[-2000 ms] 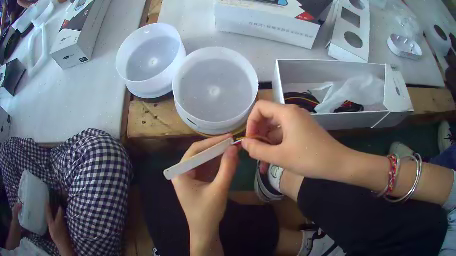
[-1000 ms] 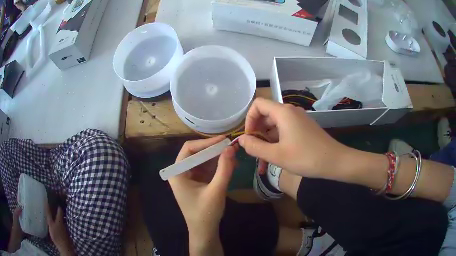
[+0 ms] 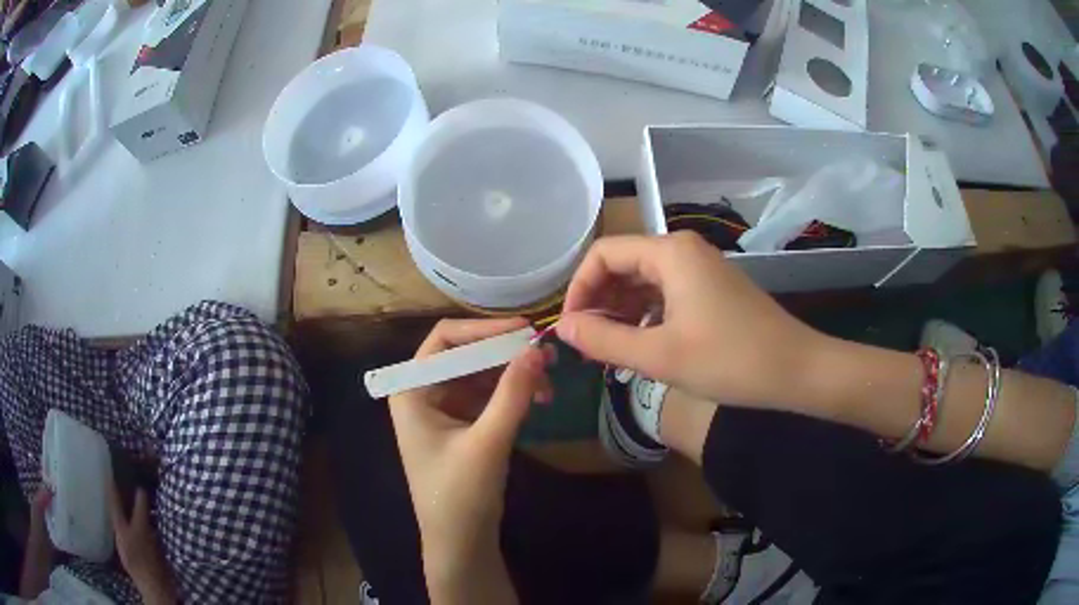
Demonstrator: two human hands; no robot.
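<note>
My left hand (image 3: 464, 414) holds a narrow white strip (image 3: 444, 365) between thumb and fingers, plain face up, its far end pointing left. Thin red and yellow lead wires (image 3: 546, 330) come from its right end. My right hand (image 3: 645, 310) pinches the wires close to that end; its fingertips hide part of them. A translucent white round housing (image 3: 499, 203) stands open side up on the table edge just beyond my hands. A yellowish rim shows under it. Both hands are bare.
A second white bowl (image 3: 348, 136) stands left of the housing. An open parts box (image 3: 775, 270) with dark wires and clear plastic is at right. A closed carton (image 3: 618, 53) and box insert (image 3: 821, 65) lie behind. A seated person in checked trousers (image 3: 219, 414) is at left.
The strip and my left hand have shifted slightly left, and the strip lies flatter. My right fingers have moved slightly left and up along the wires. The view has shifted slightly.
</note>
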